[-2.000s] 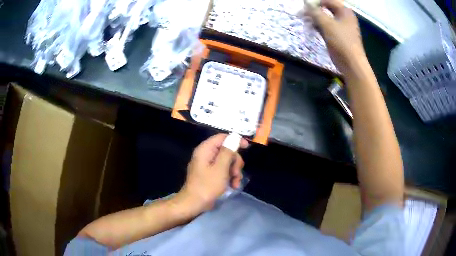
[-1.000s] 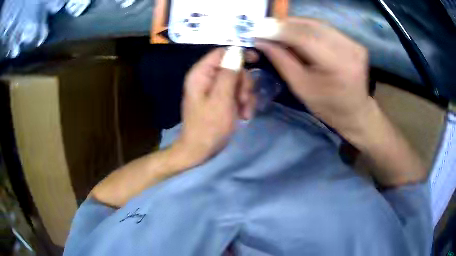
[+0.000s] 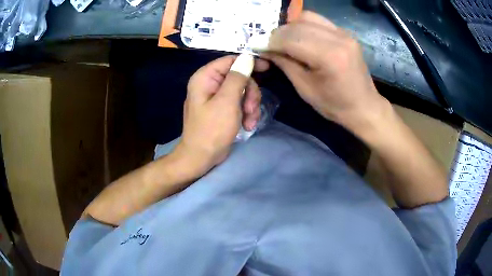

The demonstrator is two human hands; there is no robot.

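The white slotted housing point(image 3: 216, 24) sits in the orange fixture point(image 3: 169, 24) at the bench's near edge, its top cut off by the picture. My left hand point(image 3: 218, 102), with a pale finger cot on the thumb, pinches something small and white at the housing's near edge. A clear bag point(image 3: 263, 116) hangs below that hand. My right hand point(image 3: 329, 67) meets it there from the right, its thumb and fingertips together over the housing's near right corner. The fingers hide what it pinches, so I cannot tell if it holds a part.
The black-handled mallet point(image 3: 418, 56) lies on the dark bench point(image 3: 356, 32) at right. Bagged components point(image 3: 21, 21) are at the upper left. A grey perforated basket point(image 3: 476, 21) is at the upper right. Cardboard cartons stand below, left point(image 3: 27, 161) and right point(image 3: 415, 126); the right one holds white pieces point(image 3: 468, 180).
My right hand has come back from the parts tray to the housing beside my left hand. The view has tilted down, so the tray is out of the picture.
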